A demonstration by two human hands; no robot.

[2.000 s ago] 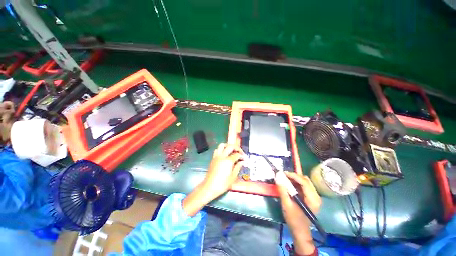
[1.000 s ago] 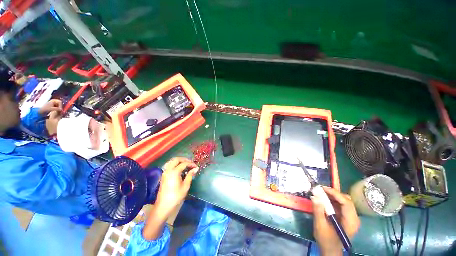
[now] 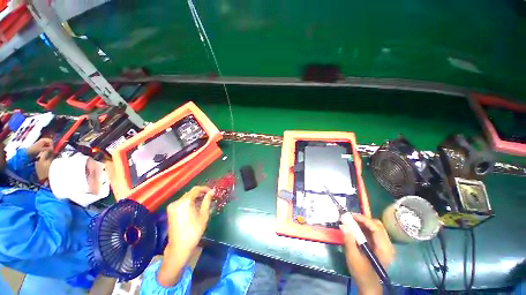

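My right hand (image 3: 369,248) holds the soldering iron (image 3: 353,228), its tip over the near part of the open tablet (image 3: 327,167). The tablet lies in an orange-red foam tray (image 3: 281,199). My left hand (image 3: 187,222) is at the near left edge of the pile of small red-wired parts (image 3: 224,190), thumb and fingertips close together; whether a part is between them is too small to tell. A small black block (image 3: 248,177) lies right of the pile. A thin solder wire (image 3: 225,92) hangs from above, behind the pile.
A second tray with a tablet (image 3: 118,173) lies at left, a dark blue desk fan (image 3: 122,237) nearer. At right are a whitish tub (image 3: 410,219), a coiled round device (image 3: 393,167) and an iron stand (image 3: 474,197). A person in blue (image 3: 34,230) sits at far left.
My left hand has moved from the working tray to the red pile. My right hand still holds the iron over the tablet. The whole view has shifted.
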